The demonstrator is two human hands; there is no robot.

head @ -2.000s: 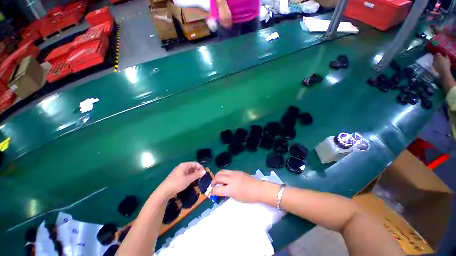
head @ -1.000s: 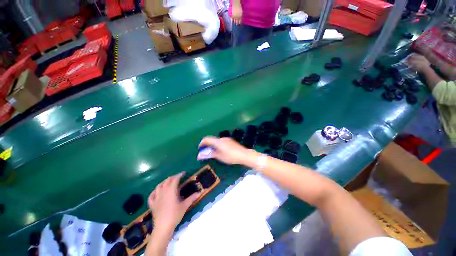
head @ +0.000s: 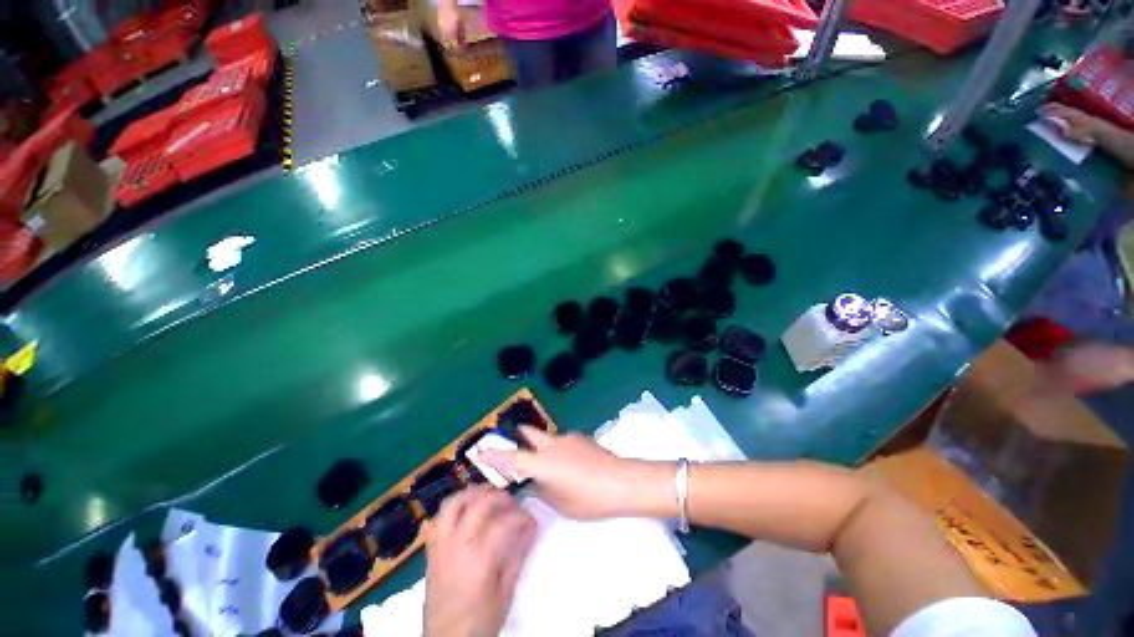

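Observation:
My right hand pinches a small white-and-blue piece against a black part near the upper right end of the orange-brown holder. The holder carries a single row of several black parts. My left hand is blurred, beside the holder's lower edge and over the white sheets; whether it holds anything is unclear. White scalloped sheets lie under and beside my hands.
Loose black parts cluster beyond the holder. A white block with silver tops stands at right. Printed sheets lie at left. A carton is at right. People's hands show at far right; another person stands across the bench by red crates.
My right hand has moved back down onto the holder with the small piece. My left hand has moved right, off the holder's middle. Red crates now show at the bench's far edge.

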